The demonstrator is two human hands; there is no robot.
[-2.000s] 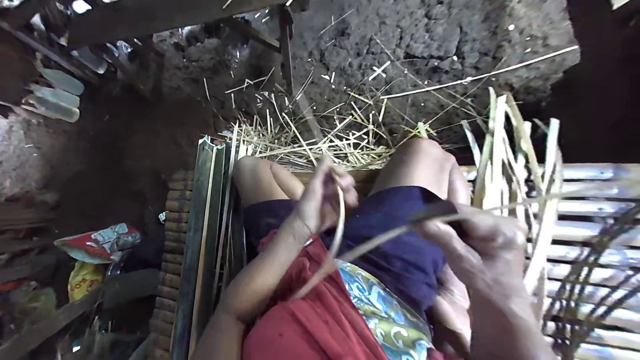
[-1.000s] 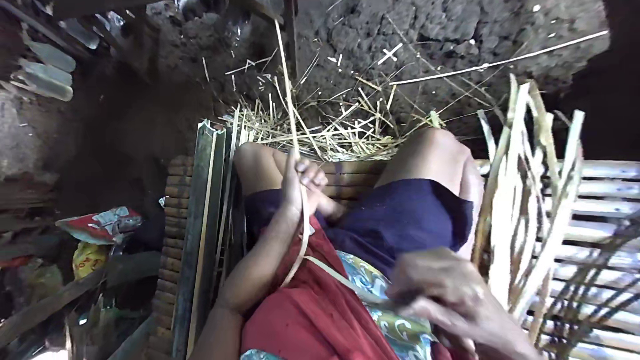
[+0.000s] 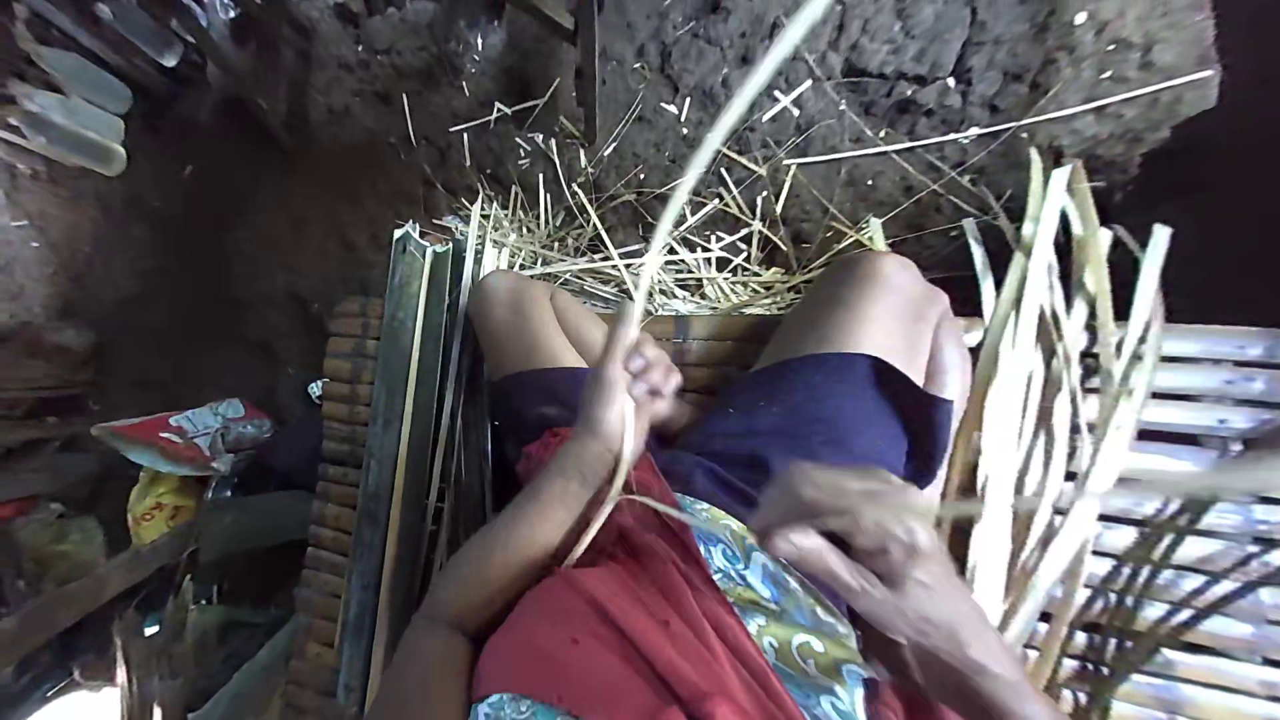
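My left hand [image 3: 632,385] is closed around a long, thin bamboo strip [image 3: 690,175] above my lap. The strip rises past the knees toward the top of the view, and its lower end curves over the red cloth [image 3: 600,630]. My right hand [image 3: 860,535], blurred, is held over the patterned cloth [image 3: 765,590], fingers curled on a thin strip [image 3: 665,510]. That strip runs left toward the strip at my left wrist, and a blurred length extends right of the hand. Whether these are one piece cannot be told.
Split bamboo lengths [image 3: 385,470] lie along the left side of the slatted bamboo bench [image 3: 1190,415]. Pale strips [image 3: 1030,400] are bundled at the right. Thin shavings [image 3: 690,265] are heaped beyond the knees on the dark ground. Plastic packets [image 3: 190,435] lie at far left.
Two seconds ago the strip curved low between the hands; now a long part of it rises from my left hand. My right hand has moved from beside the right thigh in toward the lap.
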